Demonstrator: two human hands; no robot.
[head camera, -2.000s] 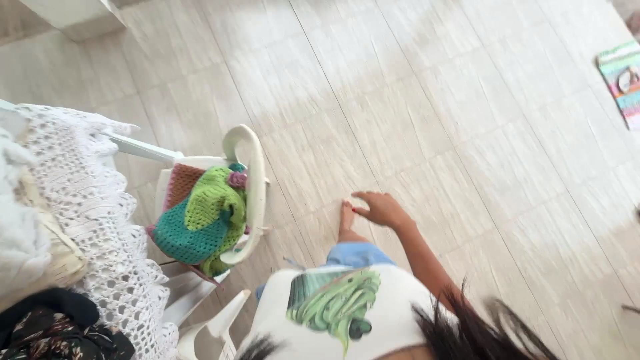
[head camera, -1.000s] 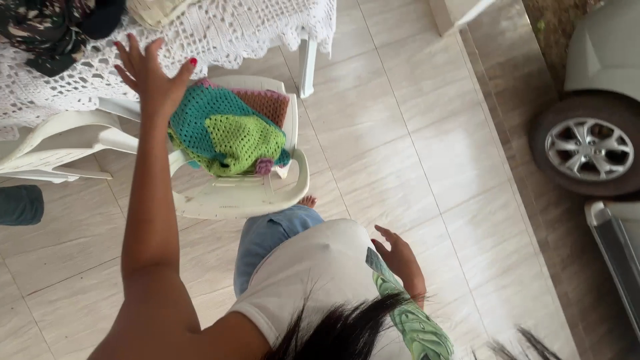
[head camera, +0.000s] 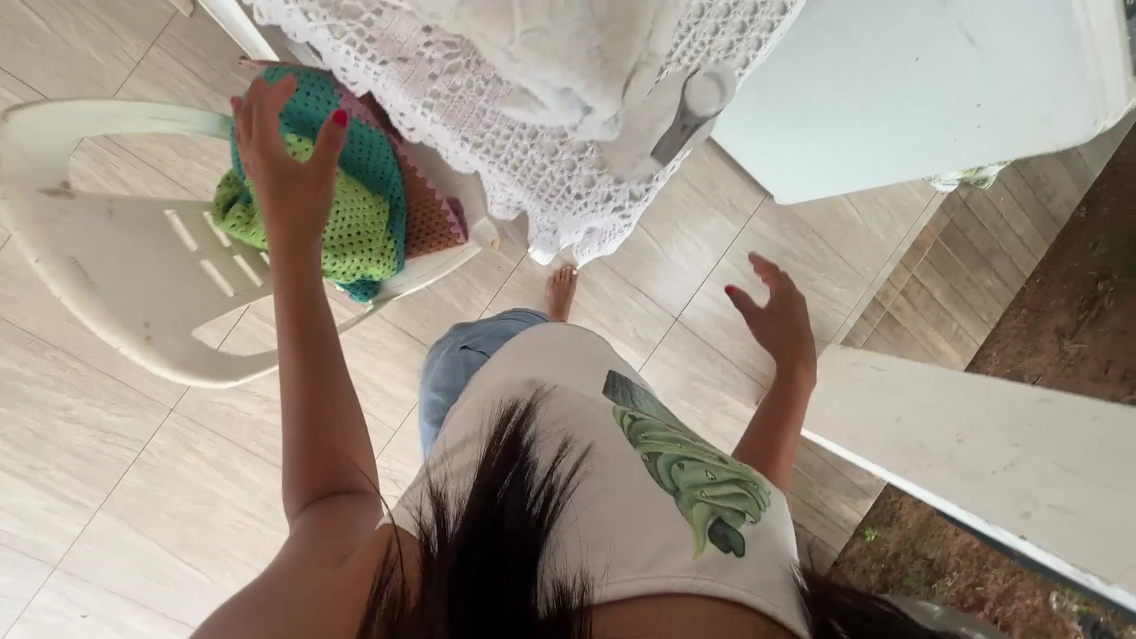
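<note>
My left hand (head camera: 293, 169), fingers spread, is over a crocheted piece (head camera: 355, 226) in green, teal, pink and brown. That piece lies on the seat of a white plastic chair (head camera: 133, 266); whether the fingers touch it cannot be told. My right hand (head camera: 777, 315) hangs over the tiled floor with its fingers apart and nothing in it. A white crocheted tablecloth (head camera: 497, 115) covers the table in front of me. On the cloth are a bundle of white fabric (head camera: 568, 53) and a blurred grey and clear object (head camera: 692, 111) of unclear kind.
A large white panel or surface (head camera: 923, 80) stands at the upper right. A white pillar or low wall (head camera: 967, 453) crosses the right side. Beyond the tiled edge lies bare soil (head camera: 1047, 311). My bare foot (head camera: 561, 291) is near the hanging cloth corner.
The view has turned strongly; the car seen one second ago is out of sight. My left hand, earlier beside the crocheted piece at the table edge, is now over that piece.
</note>
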